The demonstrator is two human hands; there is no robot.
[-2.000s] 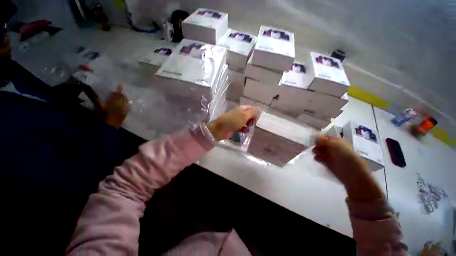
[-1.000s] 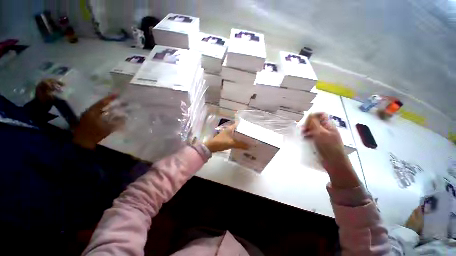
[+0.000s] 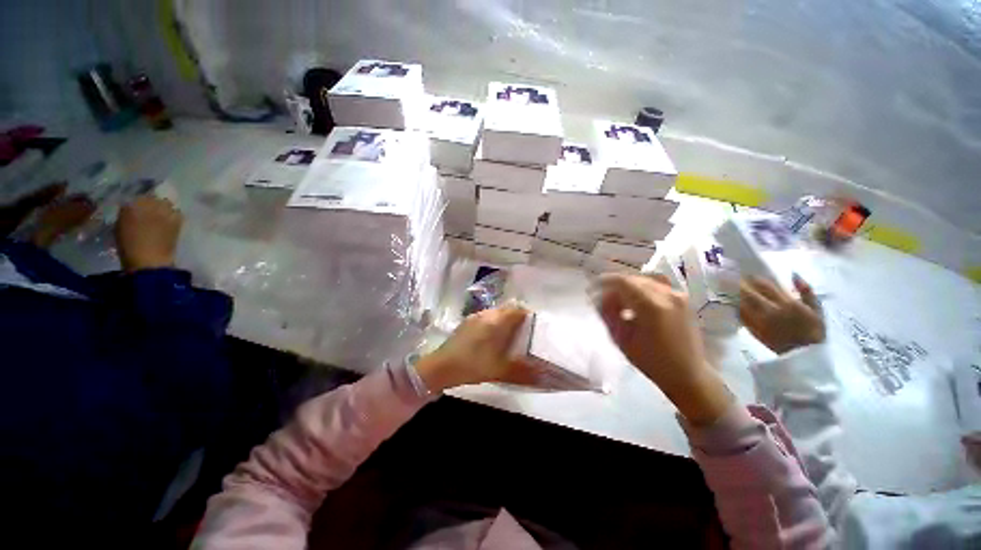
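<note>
My left hand [image 3: 479, 349] grips the left end of a white retail box [image 3: 562, 346], tilted low over the bench's front edge. Clear film [image 3: 549, 288] shows around and above the box; how far it covers the box is unclear. My right hand [image 3: 658, 335] is raised just right of the box with curled fingers; whether it pinches film is unclear. A dark smartphone [image 3: 484, 281] lies partly under film behind my left hand. The tall pile of bagged boxes [image 3: 355, 172] stands left of it, with glossy loose film ends.
Stacks of white boxes [image 3: 522, 113] stand behind the work spot. At right, a neighbour's hand [image 3: 783, 314] in a pale sleeve holds a box [image 3: 758, 245]. A neighbour in dark blue [image 3: 118, 344] works at left. Small silvery parts [image 3: 887, 355] and an orange bottle [image 3: 851, 219] are at right.
My left hand has tilted the box and brought it lower and nearer to me. My right hand has moved slightly left and down. The right neighbour's hand has reached in with a box.
</note>
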